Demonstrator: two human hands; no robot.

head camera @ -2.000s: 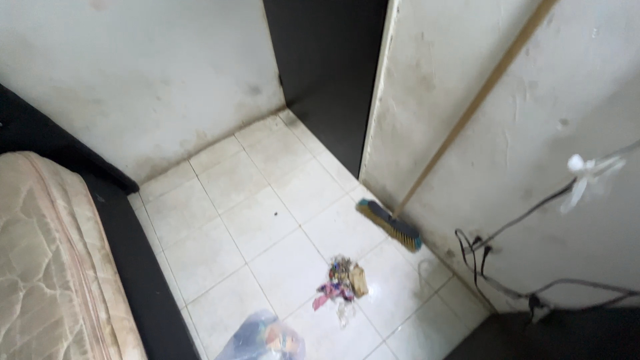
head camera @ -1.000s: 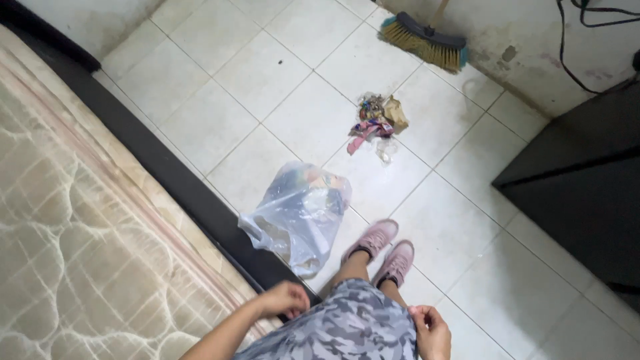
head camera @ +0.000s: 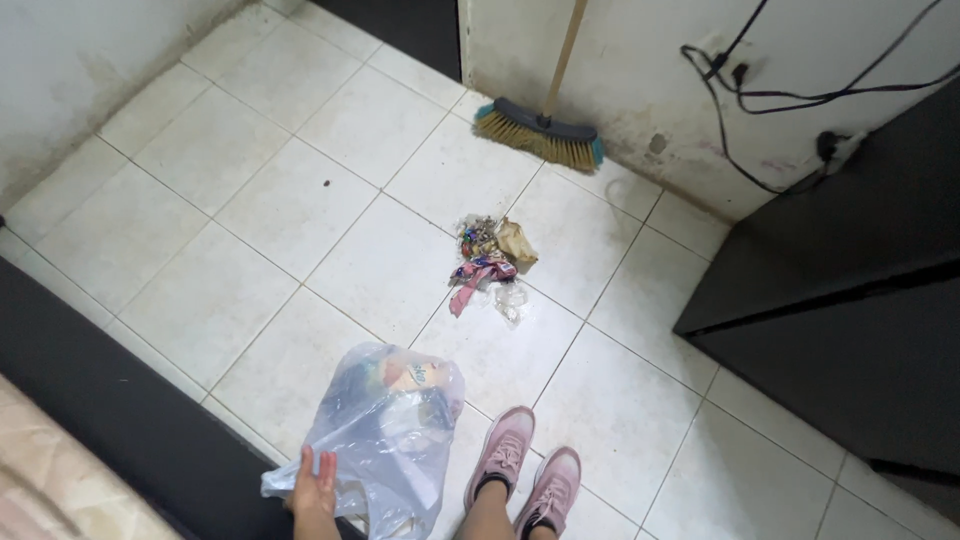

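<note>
A translucent plastic bag [head camera: 390,435] with several items inside, one a peach-coloured package, rests on the tiled floor left of a pair of pink sneakers [head camera: 504,454]. My left hand [head camera: 313,480] is at the bag's left handle, its fingers extended and apart; whether it grips the plastic is not clear. My right hand is out of the frame. Beyond the bag lies a small heap of litter [head camera: 484,270] with pink wrapping, clear plastic and a crumpled tan piece. A push broom [head camera: 538,135] leans against the wall behind the heap, bristles on the floor.
At the lower left are a mattress [head camera: 60,480] and its dark bed frame [head camera: 120,405]. Dark furniture [head camera: 840,300] stands on the right. Black cables [head camera: 795,94] hang along the stained wall above it. A dark door [head camera: 412,30] is at the top.
My left hand has moved from beside the camouflage-patterned clothing to the bag's handle. My right hand, visible a second ago, has left the view.
</note>
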